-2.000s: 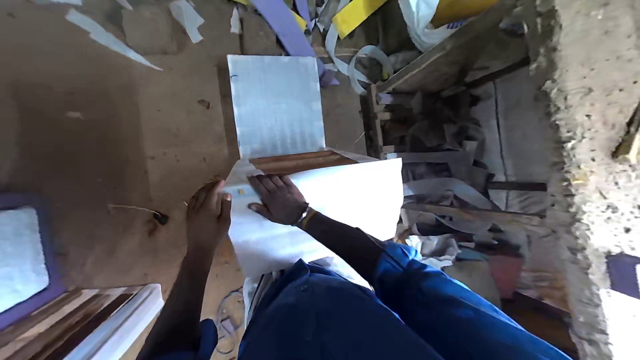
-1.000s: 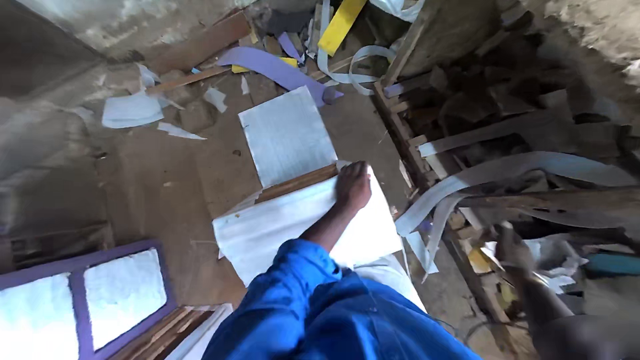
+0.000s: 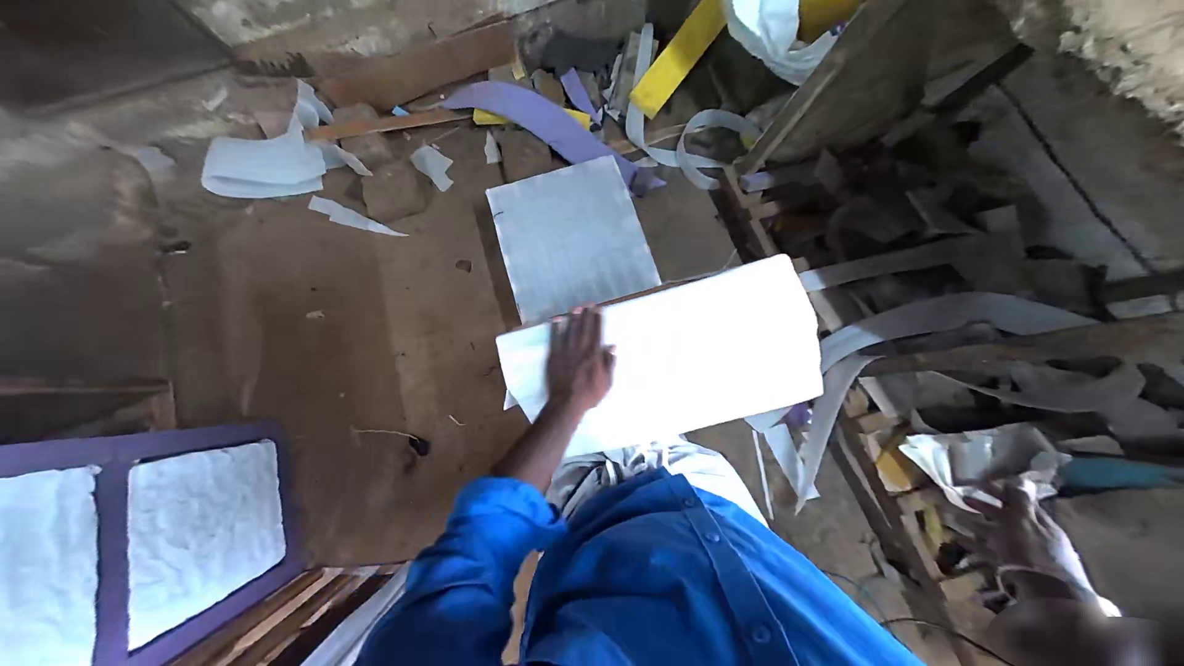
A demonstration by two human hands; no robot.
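A bright white sheet of fabric or foam is draped over a wooden frame in front of my body; a thin brown edge shows along its far side. My left hand lies flat on the left part of the sheet, fingers pointing away from me. Beyond it, a pale rectangular panel extends from under the frame's far side. At the far right, my right hand is at a crumpled white wrapper among scraps. Blur and the wrapper hide whether its fingers grip anything.
A purple-edged piece with white panels stands lower left, beside wooden slats. Purple, yellow and white offcuts lie along the wall. Timber rails, pale strips and a rough wall edge are on the right.
Two seconds ago both hands were on the white sheet; my right hand has since moved off to the scraps at right. My left hand has shifted left along the sheet since one second ago.
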